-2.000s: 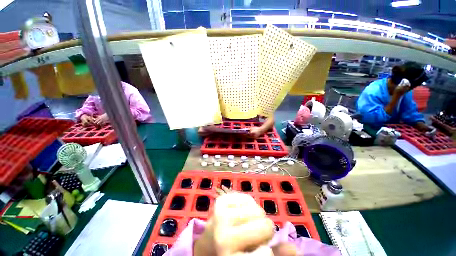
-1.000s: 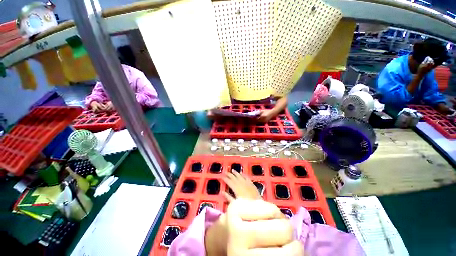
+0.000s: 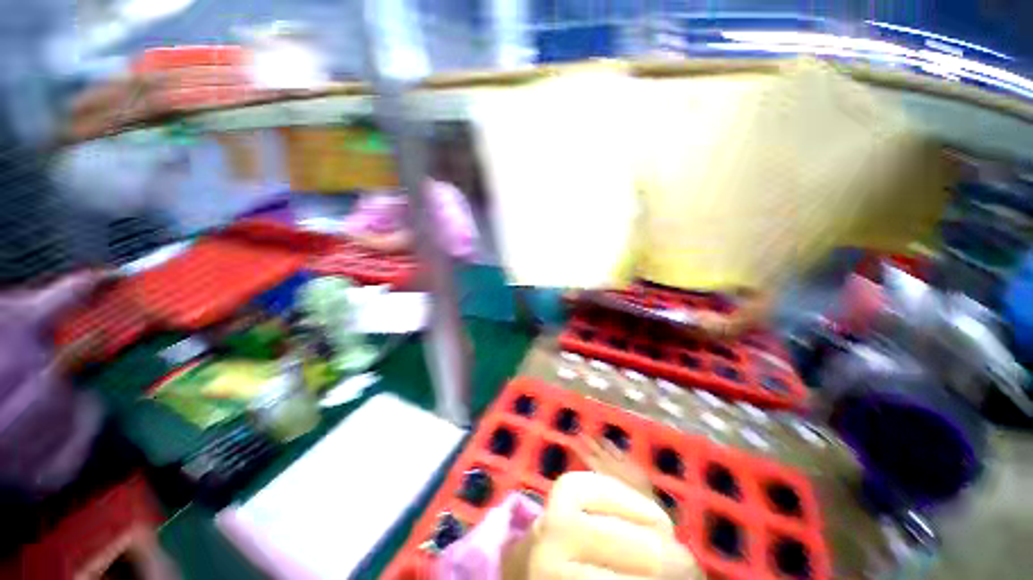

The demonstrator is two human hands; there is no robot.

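Note:
The view is blurred. A red-orange compartment tray lies in front of me, with black square watch heads in its pockets. My left hand, in a pink sleeve, is curled like a fist close to the camera above the near part of the tray. Whether it holds anything is hidden. My right hand shows partly behind it, low over the tray's middle, fingers towards the far left. Blur and the left hand hide its grip.
White pucks lie behind the tray, before another red tray with a person's hand. A metal post and white board are left. Hanging sheets are above, a dark fan right, a pink-clothed person far left.
The camera view has turned left; the bench things sit further right and tilted, and a pink-clothed person shows at the far left. Both hands remain over the tray.

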